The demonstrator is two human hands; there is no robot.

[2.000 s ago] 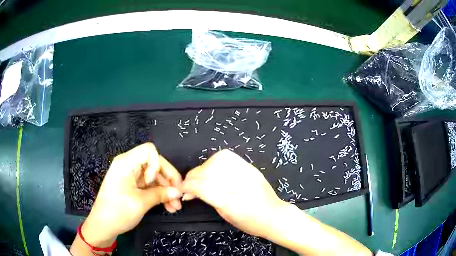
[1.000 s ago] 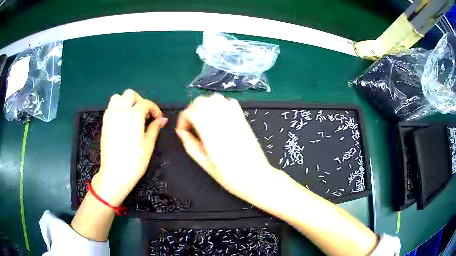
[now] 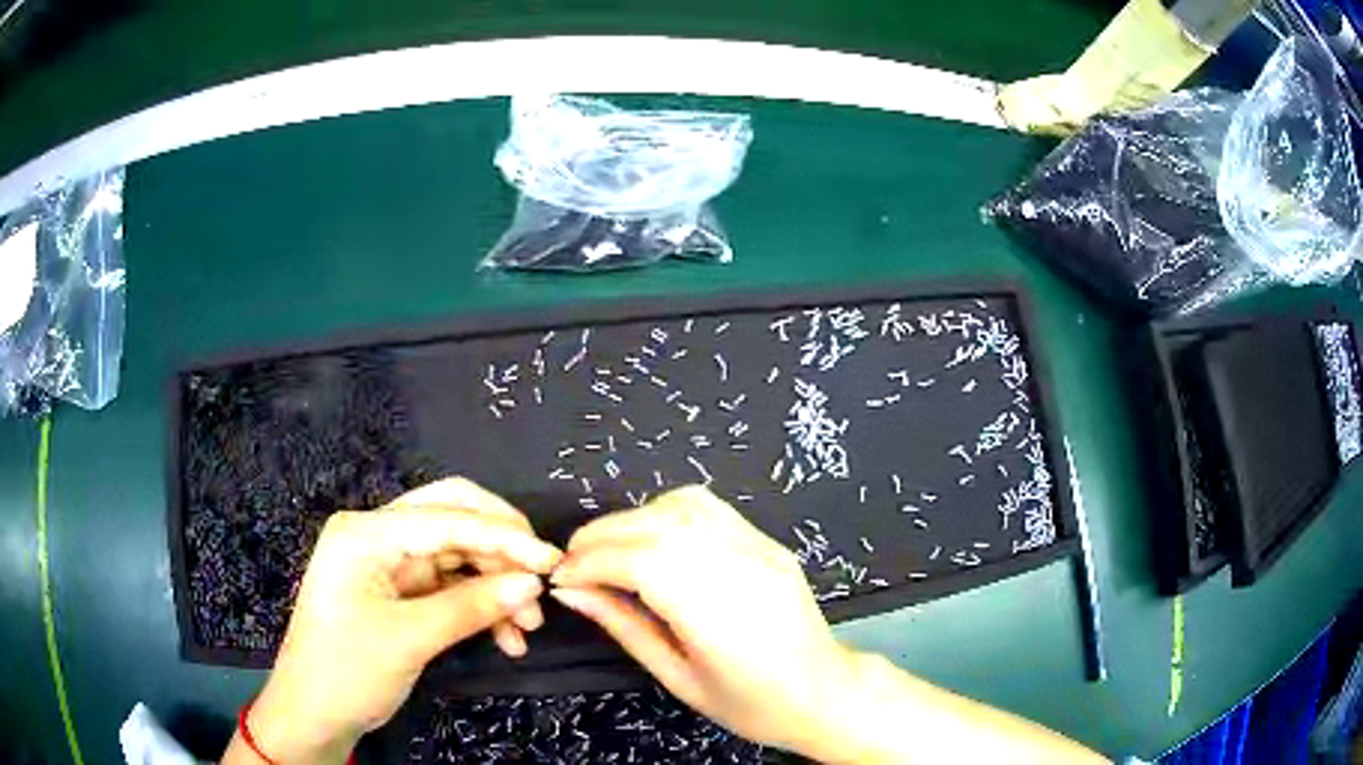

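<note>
My left hand (image 3: 404, 605) and my right hand (image 3: 710, 605) meet fingertip to fingertip over the near edge of the long black tray (image 3: 598, 317). The thumb and finger of each hand are pinched together. A tiny dark speck shows between the fingertips, too small to name. Silvery pins (image 3: 812, 434) lie scattered over the middle and right of the long tray. Small black parts (image 3: 269, 486) are heaped at its left end. The smaller tray's mixed dark and silvery pieces (image 3: 583, 728) show below my hands, partly hidden.
A zip bag with dark contents (image 3: 613, 187) lies beyond the tray, another bag (image 3: 75, 292) at the left edge. A large bag of black parts (image 3: 1136, 194) and stacked trays (image 3: 1271, 448) are at the right. A thin rod (image 3: 1087, 575) lies beside the long tray.
One second ago my hands were apart over the far part of the long tray. They have moved nearer to me and their fingertips now meet. The view has shifted slightly.
</note>
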